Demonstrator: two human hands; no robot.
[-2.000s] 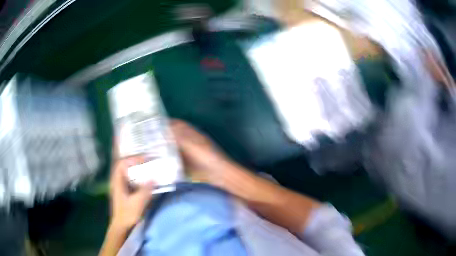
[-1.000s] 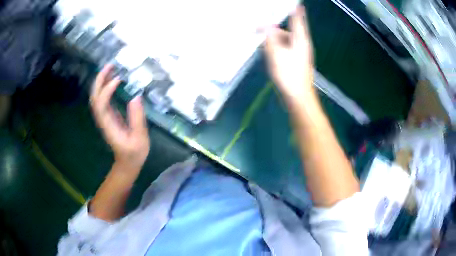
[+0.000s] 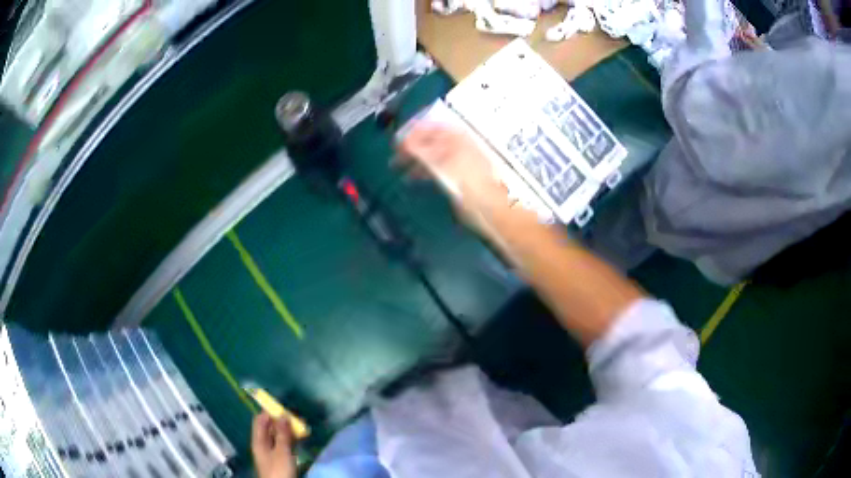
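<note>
My right hand (image 3: 440,154), blurred, is over the far left end of a white carton (image 3: 515,189) at the edge of the right carton group; whether it grips is unclear. More cartons (image 3: 555,131) with grey-black print and pale hang tabs lie beside it. My left hand (image 3: 272,448), partly cut off at the bottom edge, holds a short yellow strip-like tool (image 3: 282,414) with a pale tip. A tight row of cartons (image 3: 121,411) stands at lower left.
A black heat gun (image 3: 350,191) with a round metal nozzle and cord lies mid-bench. A curved pale rail (image 3: 201,243) runs behind it. Crumpled white pieces (image 3: 504,17) lie on brown cardboard (image 3: 450,42) at the top. A person in a grey smock (image 3: 756,149) is at right.
The view has swung from the carton stack to the heat gun and right-hand group. My left hand, empty one second ago, now holds the yellow tool. My right hand is over the right group.
</note>
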